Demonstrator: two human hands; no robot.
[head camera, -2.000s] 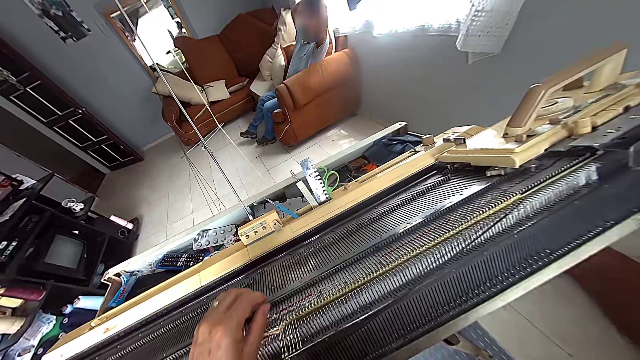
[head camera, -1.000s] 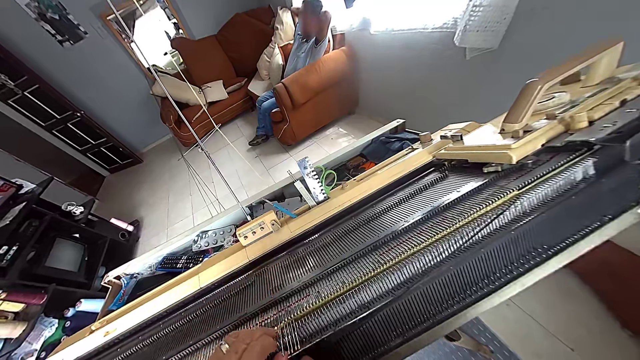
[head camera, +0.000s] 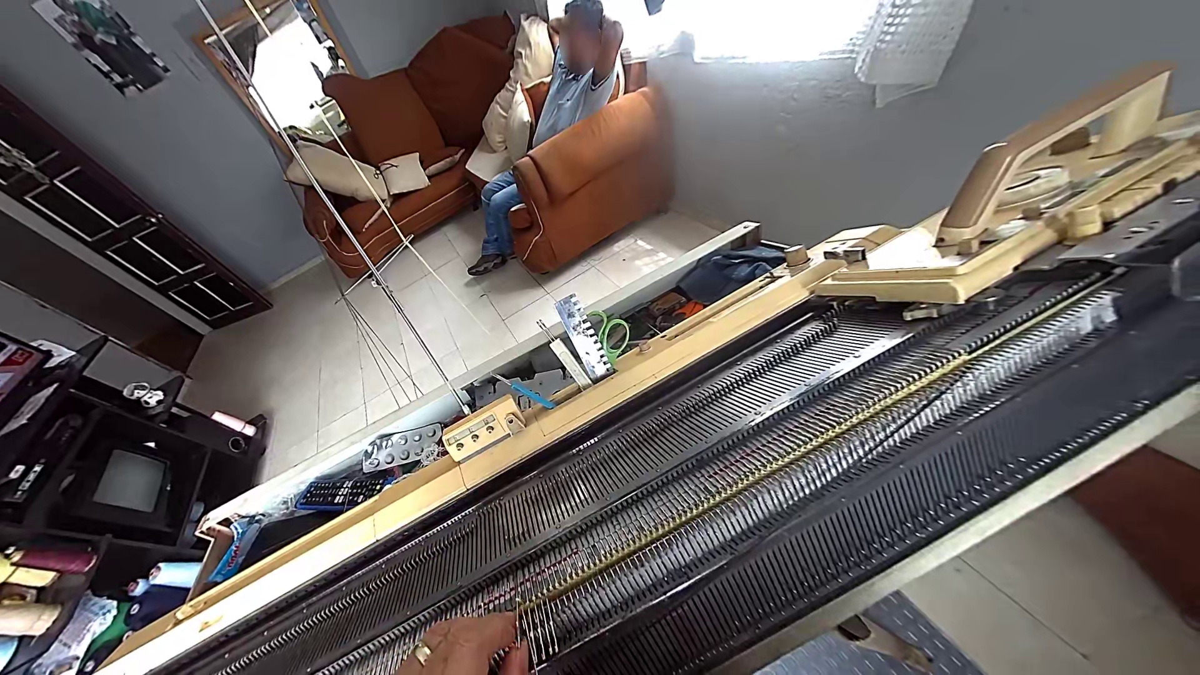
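A knitting machine with two needle beds (head camera: 656, 525) runs diagonally across the view. A yellow strand of yarn (head camera: 750, 478) lies along the row of needles between the beds. My left hand (head camera: 464, 647), with a ring on one finger, is at the bottom edge, its thumb and fingertip close together at the left end of the yellow yarn. Several thin metal needles (head camera: 539, 628) stick out beside the fingertips; whether the fingers grip one is not clear. The cream carriage (head camera: 937, 262) with its brown handle sits at the right end. My right hand is out of view.
Behind the rear rail (head camera: 581, 412), a tray holds green-handled scissors (head camera: 612, 336), a white toothed card (head camera: 583, 333) and a blue-handled tool (head camera: 530, 392). Yarn mast rods (head camera: 375, 272) rise at left. Yarn cones (head camera: 178, 574) stand lower left. A person (head camera: 567, 103) sits on a brown sofa.
My left hand has moved down toward the bottom edge, its fingertips now at the needles by the yarn's end. The seated person has raised their arms toward the head.
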